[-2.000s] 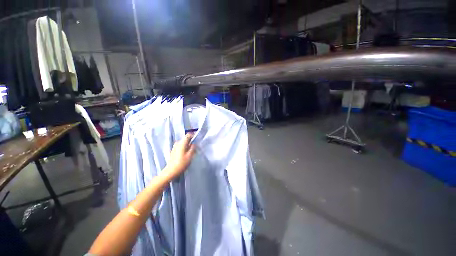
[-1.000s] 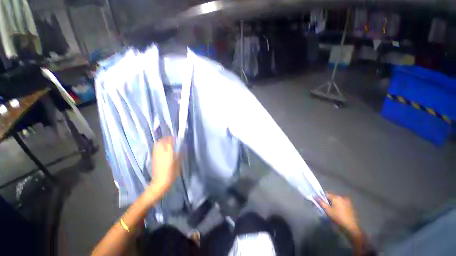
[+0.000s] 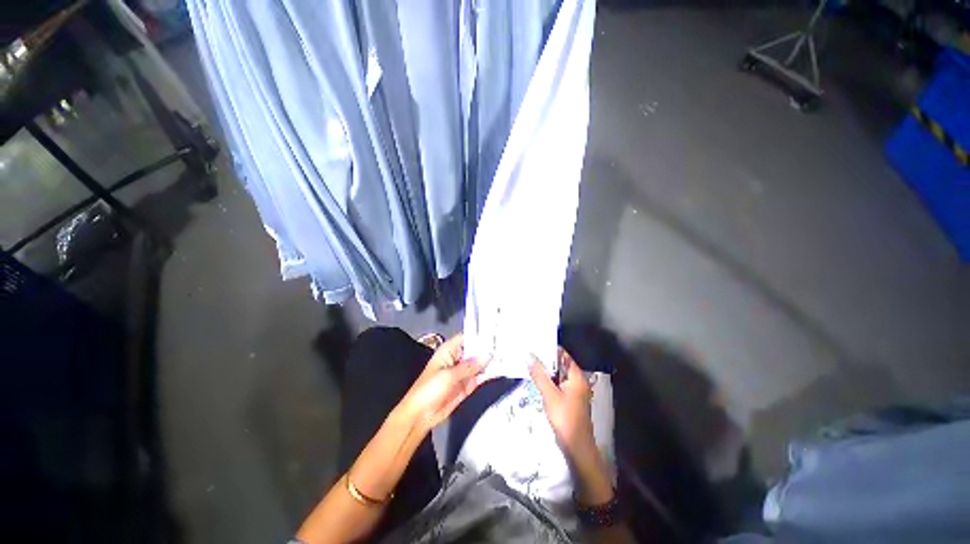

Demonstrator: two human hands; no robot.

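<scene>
A pale blue sleeve [image 3: 532, 202], glaring white under the light, runs down from the hanging garments to the lap. My left hand [image 3: 445, 383] pinches the left side of its cuff. My right hand [image 3: 564, 395] pinches the right side, and the cuff [image 3: 508, 356] is spread flat between them. A small dark bit shows by the right fingers; I cannot tell what it is. Several light blue garments [image 3: 362, 138] hang in front, their lower edges near the knees. Their tops are out of view.
A white printed cloth [image 3: 511, 446] lies over the dark trousers [image 3: 388, 372]. More blue garments [image 3: 883, 478] hang at the lower right. A blue bin [image 3: 941, 149] and a wheeled stand [image 3: 789, 66] stand at the upper right. Table legs [image 3: 80, 170] are at the left.
The view has tipped down to the lap. My left hand has let go of the garment's front and now holds the cuff with my right hand. The sleeve now hangs down toward the lap.
</scene>
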